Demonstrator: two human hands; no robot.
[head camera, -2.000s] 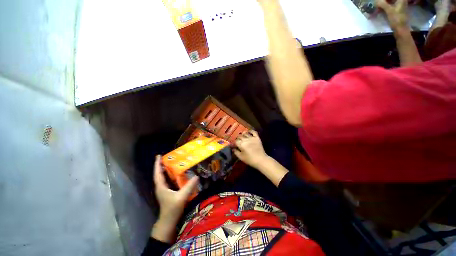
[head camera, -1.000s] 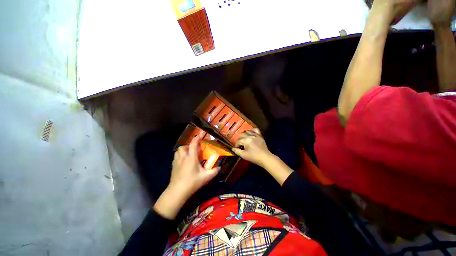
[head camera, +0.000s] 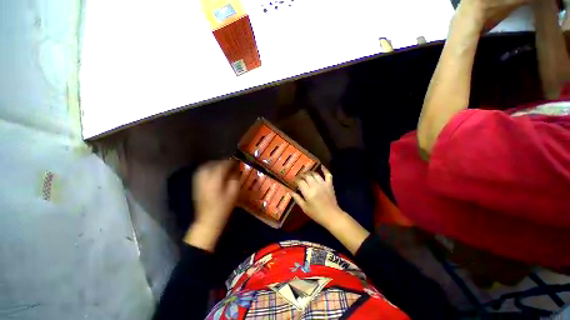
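Two small open brown inner cartons rest low in front of me, side by side at a slant. The upper inner carton (head camera: 279,152) and the lower inner carton (head camera: 265,199) each hold a row of several orange boxes with dark slots on their top ends. My right hand (head camera: 317,195) lies over the right ends of both cartons, fingers bent at their rims; whether it grips one is hard to tell. My left hand (head camera: 214,190) is blurred at the left side of the lower carton, and its fingers cannot be made out.
An orange product box (head camera: 239,47) stands on the white table (head camera: 150,75), with small dark bits behind it. A person in a red shirt (head camera: 494,181) is at the right, arms over the table. A pale wall (head camera: 56,237) is at the left.
The orange boxes my left hand held have gone down into the lower carton, whose row now looks full. My left hand has moved left. The neighbour's arm has moved right, away from the table's middle.
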